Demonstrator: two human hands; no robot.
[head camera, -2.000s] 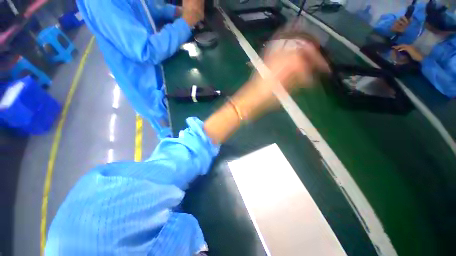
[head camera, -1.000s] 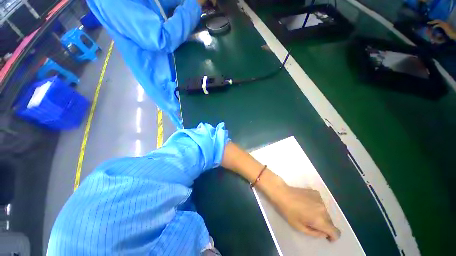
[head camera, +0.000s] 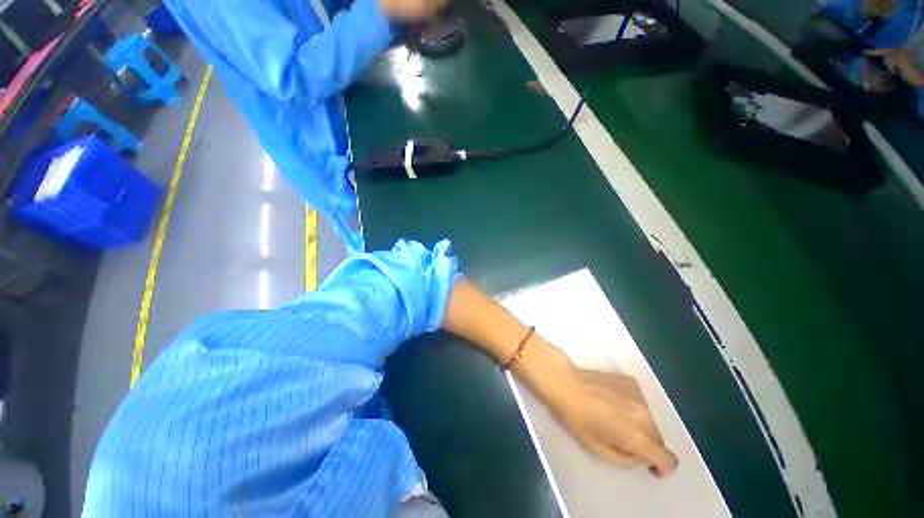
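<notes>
A white sheet (head camera: 600, 339) lies flat on the dark green bench mat. My left hand (head camera: 613, 417), bare and with a thin red band at the wrist, rests on the sheet, back upward. Its fingers are curled down toward the lower right, and a small dark spot shows at the fingertips. The palm side is hidden, so I cannot tell whether it holds anything. My right hand is not in view.
A corded black device (head camera: 410, 157) with a white tie lies beyond the sheet, near a neighbouring worker's blue sleeve (head camera: 334, 61). A worn white rail (head camera: 648, 228) divides bench and belt. Black trays (head camera: 785, 126) with open units sit on the belt.
My left hand has come back from a blurred reach over the rail and belt to the white sheet. Since one second ago it has hardly moved; the view has shifted slightly.
</notes>
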